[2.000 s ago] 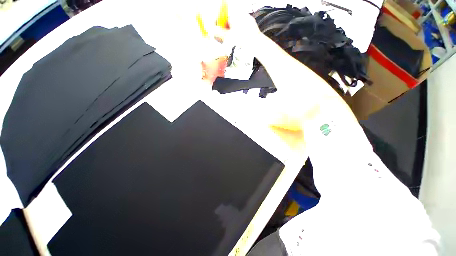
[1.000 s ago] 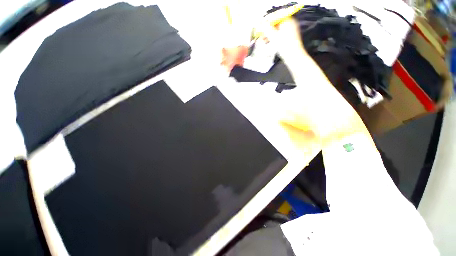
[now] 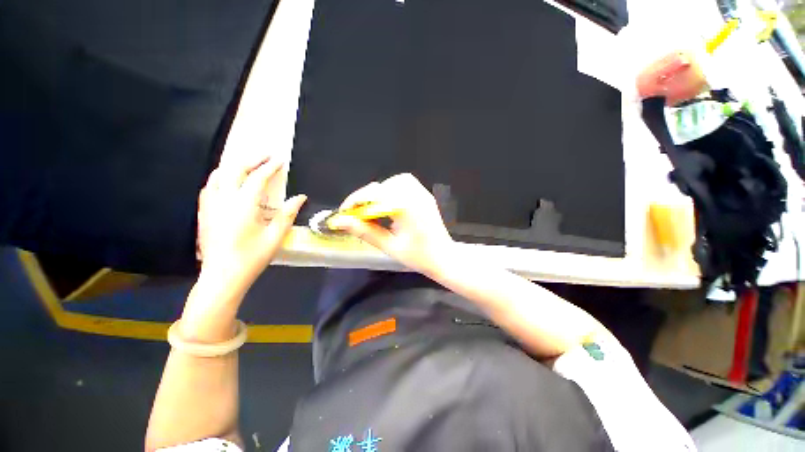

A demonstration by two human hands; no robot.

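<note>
A large black fabric panel (image 3: 459, 115) with a notched corner lies flat on the white table in front of me. A paler strip with small tabs runs along its near edge. My right hand (image 3: 397, 219) holds a short yellow-handled tool (image 3: 369, 211), its small pale and dark head at the panel's near left corner. My left hand (image 3: 245, 212) rests at the table's edge just left of that corner, fingers apart, with nothing seen in it.
Black fabric (image 3: 124, 115) covers the left side. At right are a pink-red cup (image 3: 673, 78), a clear-green bottle (image 3: 702, 119), a heap of black strips (image 3: 733, 190) and a yellow-orange block (image 3: 660, 228). A cardboard box (image 3: 693, 335) stands beyond the right table end.
The view has swung down and left. My right hand has come from the far side by the cup to the panel's near left corner, with the yellow-handled tool. My left hand has come into view.
</note>
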